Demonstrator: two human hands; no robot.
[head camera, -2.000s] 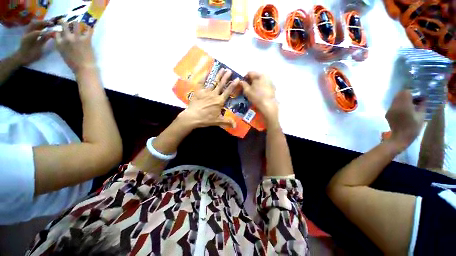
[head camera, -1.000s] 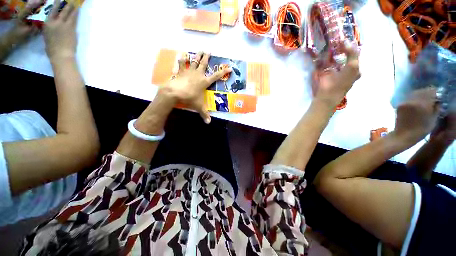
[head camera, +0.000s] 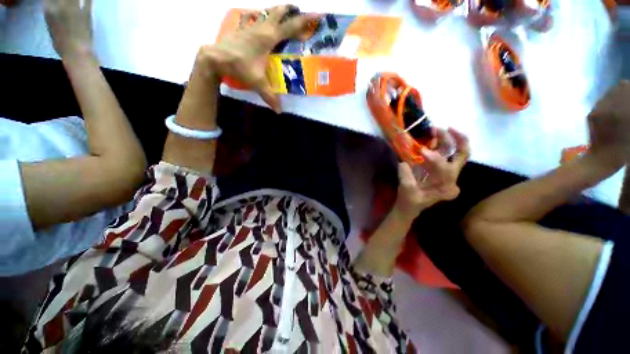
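The retail box (head camera: 331, 75) lies on the white table with its dark picture panel up, a yellow and orange side towards me and an orange flap at its right end. My left hand (head camera: 250, 54) is spread over the box's left part, fingers apart, resting on it. My right hand (head camera: 434, 173) holds a coiled orange extension cord (head camera: 401, 114) by its lower end at the table's front edge, right of the box. The cord has a black middle, a pale tie and shiny clear plastic near my fingers.
Another coiled cord (head camera: 508, 75) lies on the table (head camera: 546, 131) to the right. More cords (head camera: 492, 8) are cut off at the top edge. A neighbour's arm (head camera: 103, 131) is at left. Another person's arm (head camera: 535, 187) is at right, near a small orange card (head camera: 573, 153).
My right hand has come back from the cord row towards me with a cord in it. My left hand stays on the box. The view has shifted, so the table sits higher in the picture.
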